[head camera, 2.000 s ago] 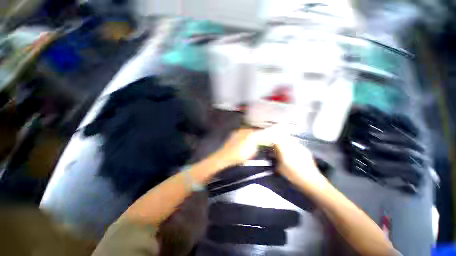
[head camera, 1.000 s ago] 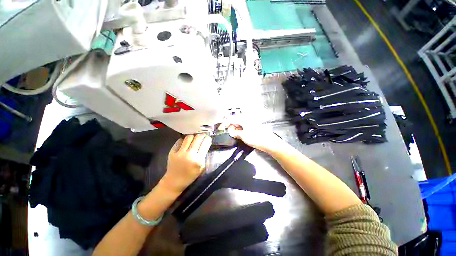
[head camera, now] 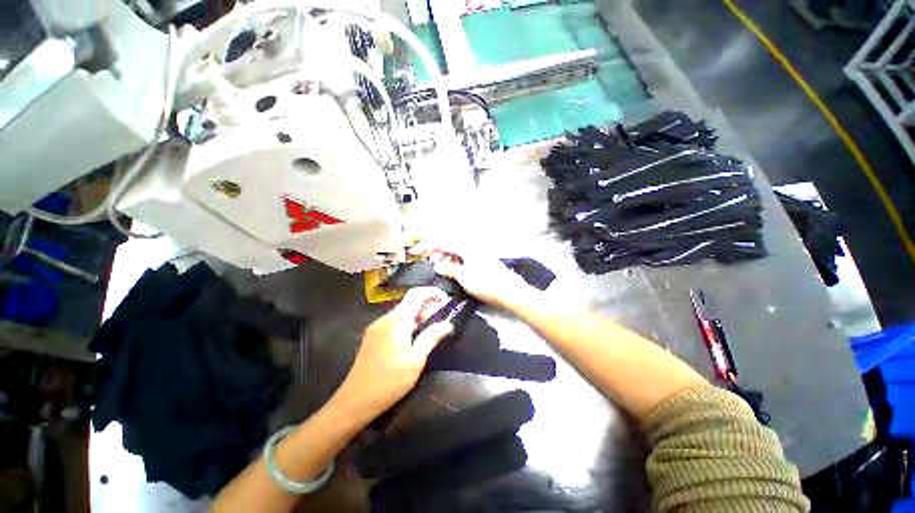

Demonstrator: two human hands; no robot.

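My left hand (head camera: 393, 346) holds a black fabric piece with its zipper (head camera: 438, 313) just in front of the sewing machine head (head camera: 291, 170). My right hand (head camera: 472, 278) has its fingertips on the same work beside the needle area; the needle and foot are hidden. A dark end of the work sticks out to the right of my right hand. A yellow plate (head camera: 381, 286) shows left of my fingers. Several black fabric strips (head camera: 451, 431) lie flat on the table below my hands.
A black cut-piece pile (head camera: 186, 381) lies at the left. A zipper bundle (head camera: 657, 195) lies at the right, before a teal plate (head camera: 557, 110). Red and black snips (head camera: 716, 341) lie on the right of the table (head camera: 803, 371). A blue bin (head camera: 888, 376) stands beyond the right edge.
My left hand has moved right, closer to my right hand, and now grips the work. The zipper's long trailing end no longer lies across the strips. The yellow plate has come into view.
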